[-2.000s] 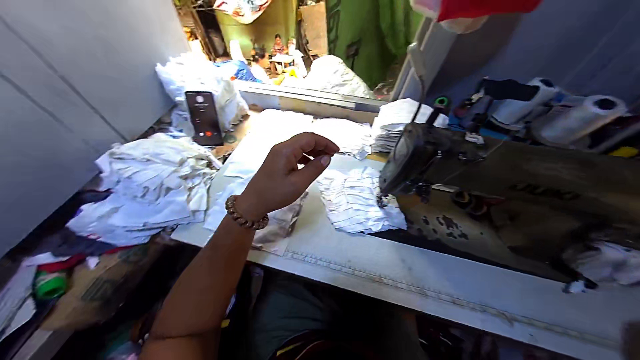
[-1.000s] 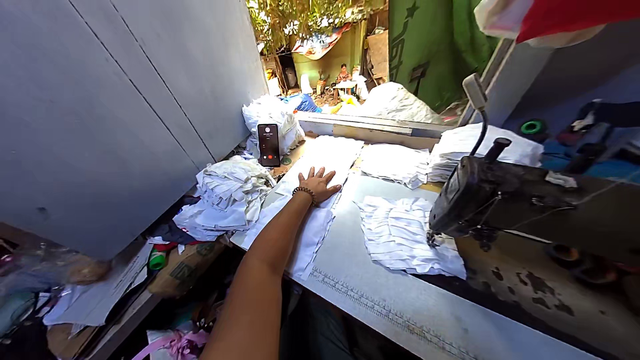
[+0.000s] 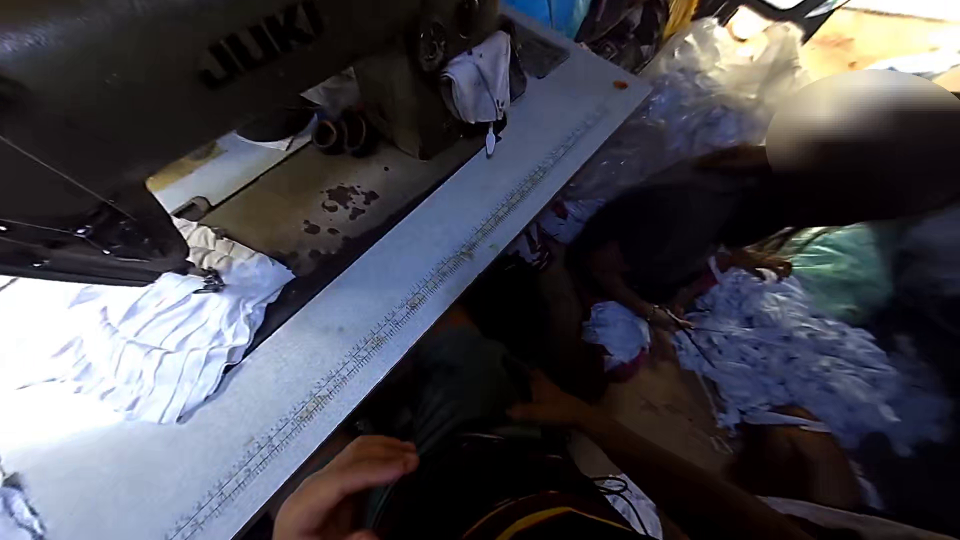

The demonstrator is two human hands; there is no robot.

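My left hand is at the bottom, beside the table's front edge; its fingers are bent, its palm is hidden and no held thing shows. In shadow, my right hand rests by my leg, thumb apart from the fingers, with nothing visible in it. Pleated white fabric lies under the needle end of a dark Juki sewing machine. A white cloth hangs on the machine's right end, above a small white-tipped item. A measuring scale runs along the front of the sewing table.
To the right, a person bends over a heap of light fabric pieces, with hands near a thin dark tool. Clear plastic bags stand beyond the table's right corner, and a green bag is behind the heap.
The view has swung far to the right. My left hand, on white fabric on the table a second ago, is now off it, by the front edge.
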